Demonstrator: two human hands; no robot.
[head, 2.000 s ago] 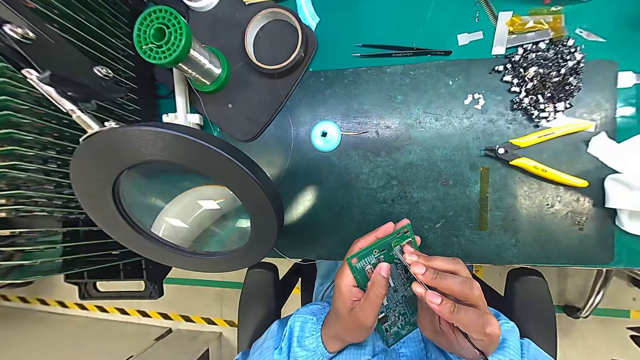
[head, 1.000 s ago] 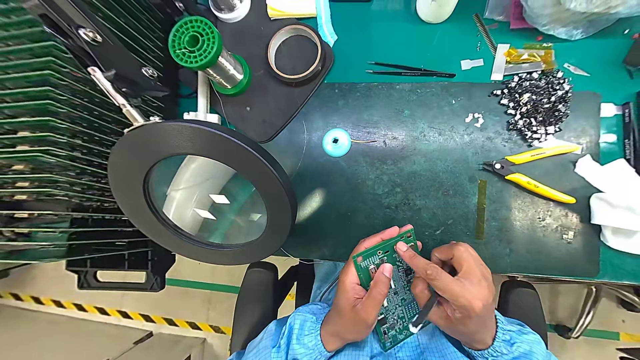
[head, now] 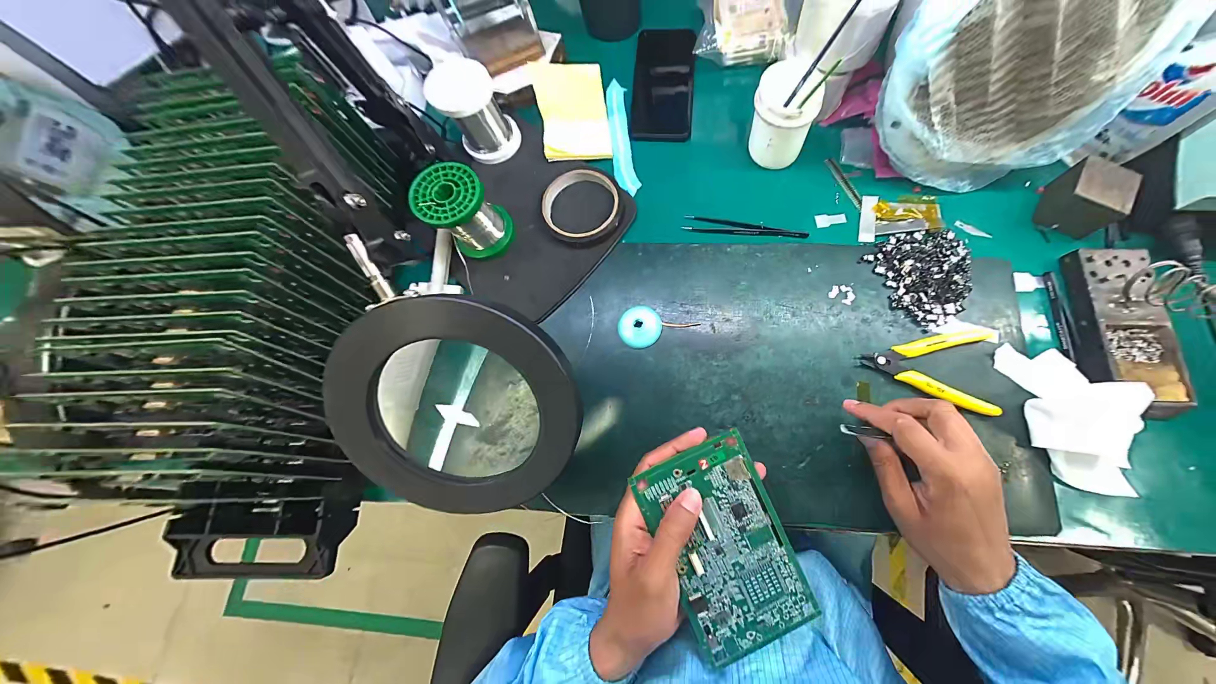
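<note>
My left hand (head: 655, 560) holds a green printed circuit board (head: 750, 570) at its left edge, thumb on the component face, just over the near edge of the dark work mat (head: 760, 380). My right hand (head: 936, 475) is over the mat's right part, fingers closed on a slim tool (head: 866, 431) with a metal tip; its body is mostly hidden by the hand. Its tip lies near a strip of amber tape (head: 863, 390), partly covered by the fingers. Flush cutters with yellow handles (head: 936, 366) lie just beyond that hand. A blue round item (head: 639, 327) sits mid-mat.
A ring magnifier (head: 560, 408) stands at the left, beside racked circuit boards (head: 190, 332). Solder spools (head: 456, 204) and a tape roll (head: 581, 204) are behind it. Black tweezers (head: 746, 228), a pile of small components (head: 920, 275), white wipes (head: 1088, 418) and a soldering-iron stand (head: 1130, 328) lie beyond and right.
My right hand has moved off the board and to the right, over the amber tape strip on the mat. My left hand still holds the board. The view has shifted.
</note>
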